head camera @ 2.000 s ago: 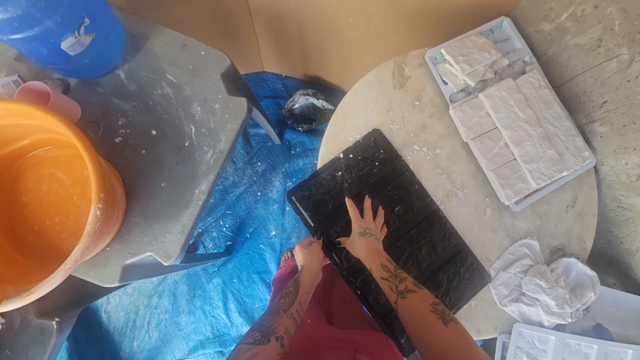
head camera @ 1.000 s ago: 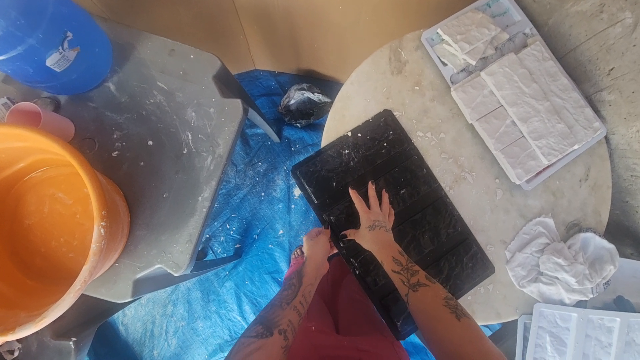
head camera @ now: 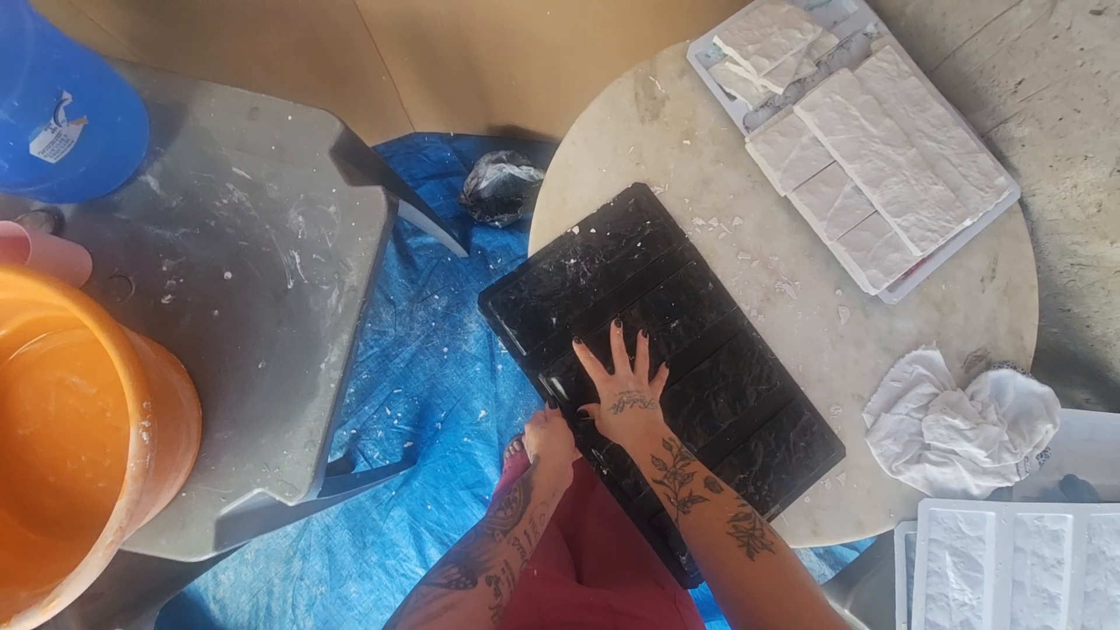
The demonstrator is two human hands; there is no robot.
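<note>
A black plastic mold tray (head camera: 726, 385) with several rectangular, stone-textured sections lies at a slant on the round table (head camera: 612, 131), its near left side past the table's edge. My right hand (head camera: 626, 385) rests on it with fingers spread, palm down. At the tray's left edge, my left hand (head camera: 551, 437) has its fingers closed on the rim; the fingertips are partly hidden. White crumbs are scattered on the tray and beside it.
White cast slabs (head camera: 875, 166) lie on a pale tray at the back right. A crumpled white cloth (head camera: 954, 429) and white molds (head camera: 997, 560) are at the right. Left, a grey table (head camera: 254, 219) bears an orange bucket (head camera: 166, 420) and a blue bucket (head camera: 70, 114). A blue tarp (head camera: 420, 367) covers floor.
My right hand stays spread on the black tray and my left hand stays at its edge. Nothing has plainly been let go or taken hold of. The view has shifted slightly.
</note>
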